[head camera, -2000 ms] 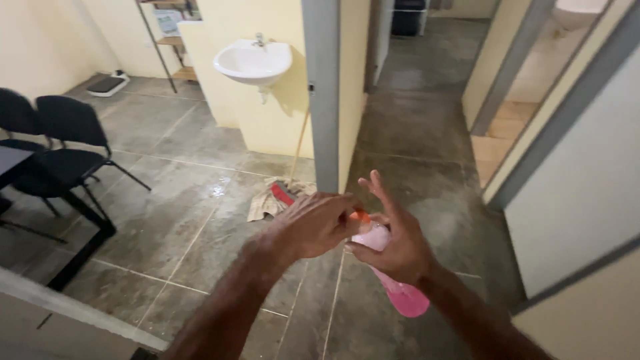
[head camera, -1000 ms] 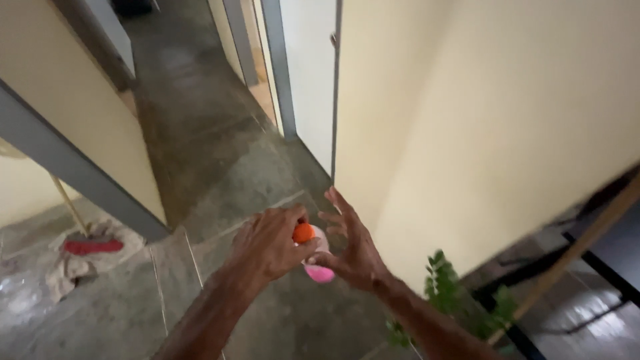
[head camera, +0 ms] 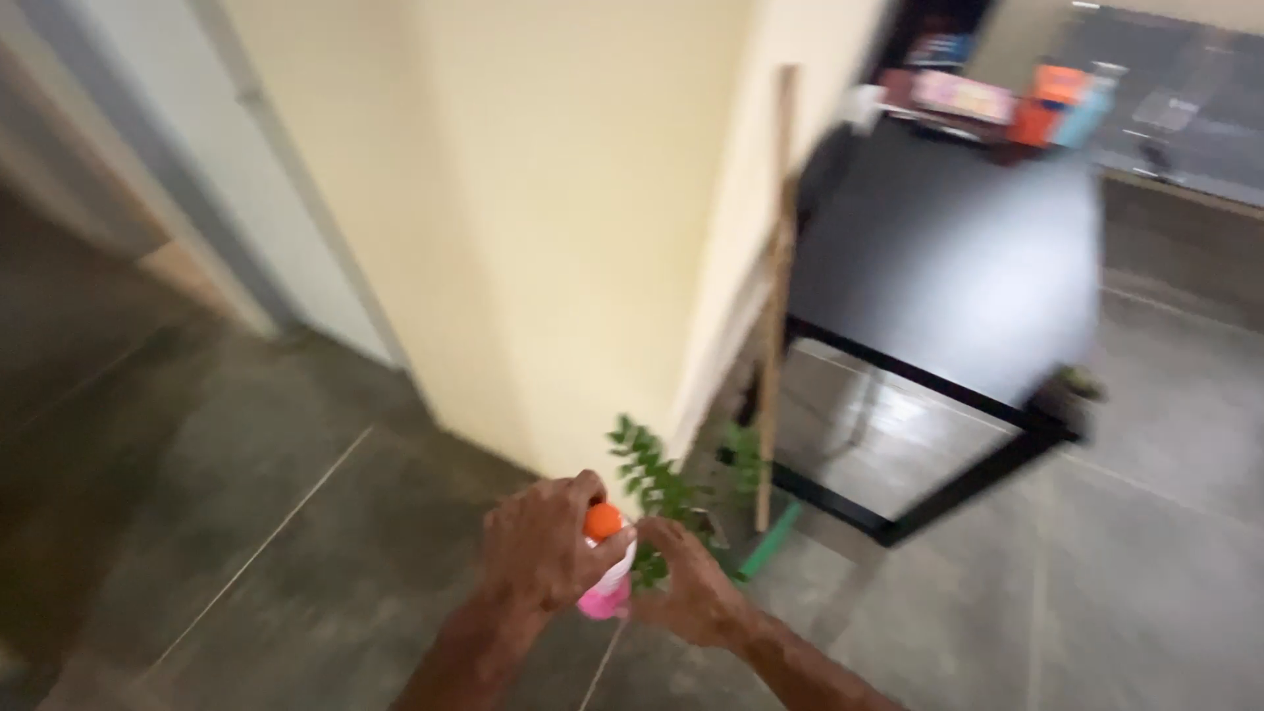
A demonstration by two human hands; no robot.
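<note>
A bottle of pink liquid (head camera: 604, 596) with an orange cap (head camera: 602, 521) is between my two hands, low in the middle of the head view. My left hand (head camera: 548, 543) grips it around the neck, its fingers by the cap. Close against the bottle's right side is my right hand (head camera: 683, 573), thumb and fingers curved toward it; whether they press on it is hard to tell. Part of the bottle is hidden behind the fingers. Just past my hands stands a green leafy plant (head camera: 647, 469).
A wall corner (head camera: 553, 247) juts out ahead. To its right, a wooden pole (head camera: 776, 326) leans beside a dark table (head camera: 948, 237) with a black frame. Boxes (head camera: 963, 97) stand on its far end. A green broom or squeegee head (head camera: 770, 541) rests on the tiled floor. A pale door (head camera: 267, 188) is at left.
The view has swung far right, from the sink and hallway to the wall corner and table. Both hands have stayed at the bottle, and its orange cap now shows between them.
</note>
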